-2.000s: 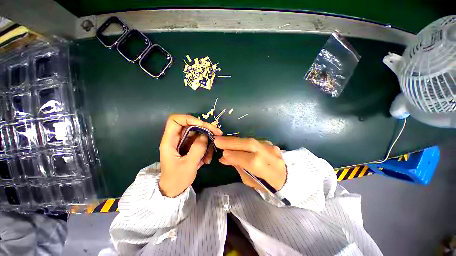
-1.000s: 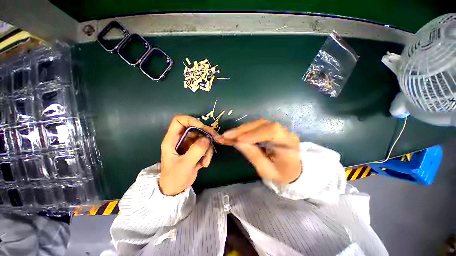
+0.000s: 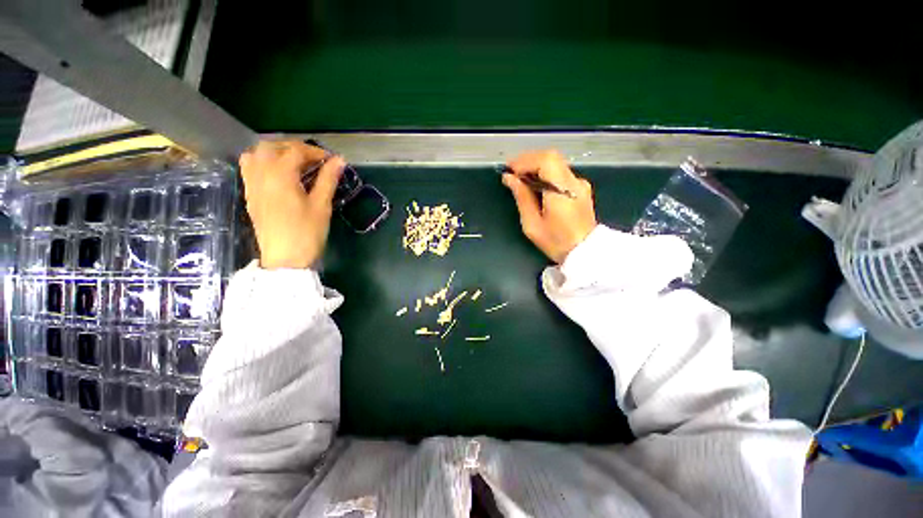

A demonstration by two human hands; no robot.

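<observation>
My left hand (image 3: 288, 200) is at the far left of the bench, over the row of dark case frames (image 3: 365, 208). Its fingers and thumb are around a frame at the row's upper end; whether it grips it is hard to tell. My right hand (image 3: 553, 202) is near the metal rail, right of the middle, and holds a slim dark pen-like tool (image 3: 544, 184) between its fingers. A dense pile of small cream pieces (image 3: 431, 229) lies between the hands. Loose cream pieces and thin strips (image 3: 445, 312) lie nearer to me.
A clear blister tray (image 3: 121, 304) with dark frames in some pockets is at the left. A zip-lock bag (image 3: 698, 207) lies at the right, partly behind my right sleeve. A white fan (image 3: 891, 243) and a blue plastic item (image 3: 875, 442) are at the right edge. The metal rail (image 3: 435, 150) runs behind.
Both hands have moved apart and away from me, left to the frame row, right toward the rail. The frame has left the middle. The view has tilted up, and more loose cream pieces show.
</observation>
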